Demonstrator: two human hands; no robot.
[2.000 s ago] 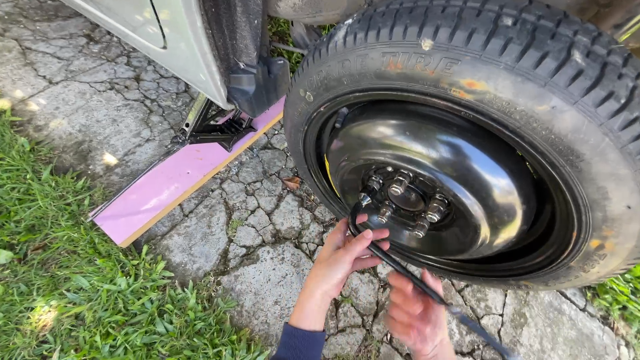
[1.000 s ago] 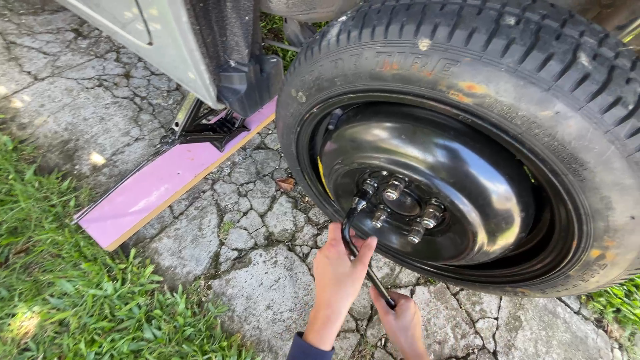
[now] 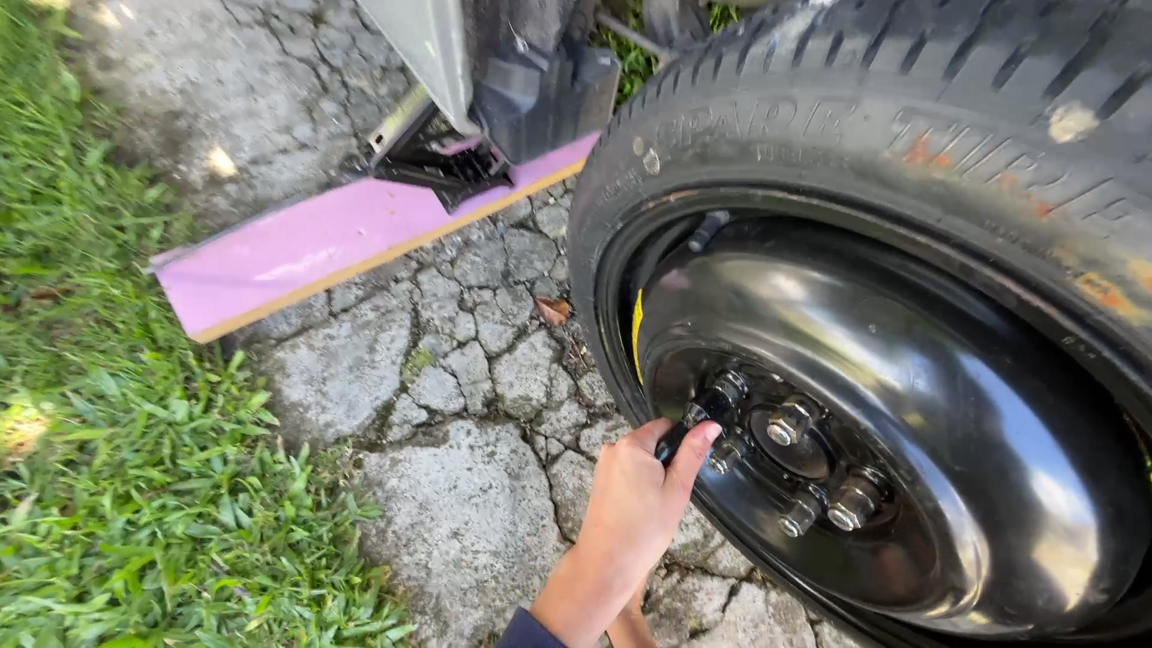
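Note:
My left hand (image 3: 643, 486) is closed around the socket end of a black lug wrench (image 3: 688, 427). The wrench's socket sits on or against the leftmost lug nut (image 3: 731, 385) of a black steel spare wheel (image 3: 837, 306). Several other chrome lug nuts (image 3: 792, 420) stand bare around the hub. Of my right arm, only a bit of skin (image 3: 633, 625) shows below the left wrist; its hand is hidden, so its hold cannot be seen. The spare tire (image 3: 765, 135) stands upright on the right.
A scissor jack (image 3: 441, 171) stands under the car's sill on a pink board (image 3: 315, 243). Cracked concrete paving (image 3: 459, 522) spreads below, with a dry leaf (image 3: 553, 311) near the tire and grass (image 3: 162, 468) on the left. A dark mud flap (image 3: 549, 99) hangs beside the tire.
My left hand has stayed near the wrench's bend and now wraps its socket end. My right hand, seen on the wrench's shaft before, is now hidden. The view has moved closer to the wheel.

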